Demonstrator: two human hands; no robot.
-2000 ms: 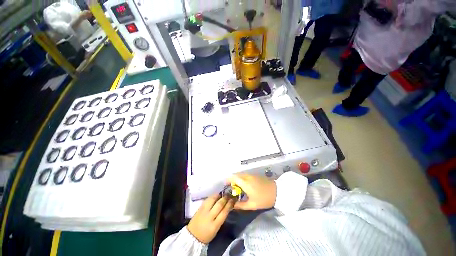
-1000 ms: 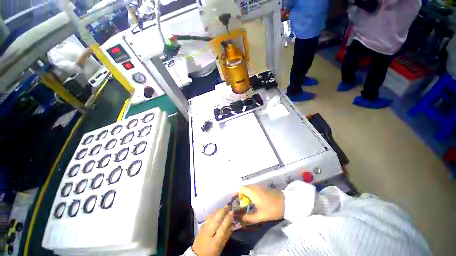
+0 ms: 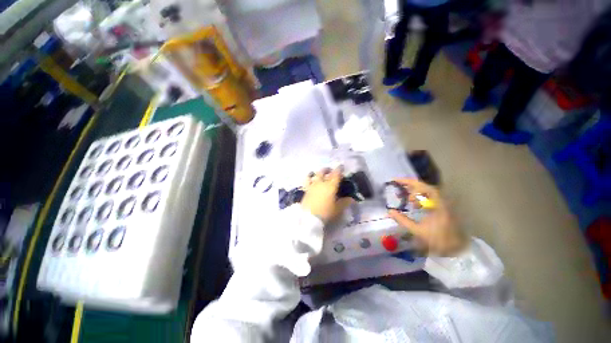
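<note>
The view is blurred. The narrow black fixture lies across the front part of the pale worktable. My left hand lies over its middle and hides part of it; I cannot tell whether the fingers grip anything. My right hand is above the table's front right and holds a black ring upright between thumb and fingers. A small yellow tool is also in this hand.
White foam trays with rows of black rings stand at left on the green conveyor. A loose ring and black cluster lie on the table. The amber machine head is behind; a red button is in front.
The fixture has come from the back of the worktable to its front. My hands have moved apart and up over the table, left onto the fixture, right outward. The machine head appears farther left.
</note>
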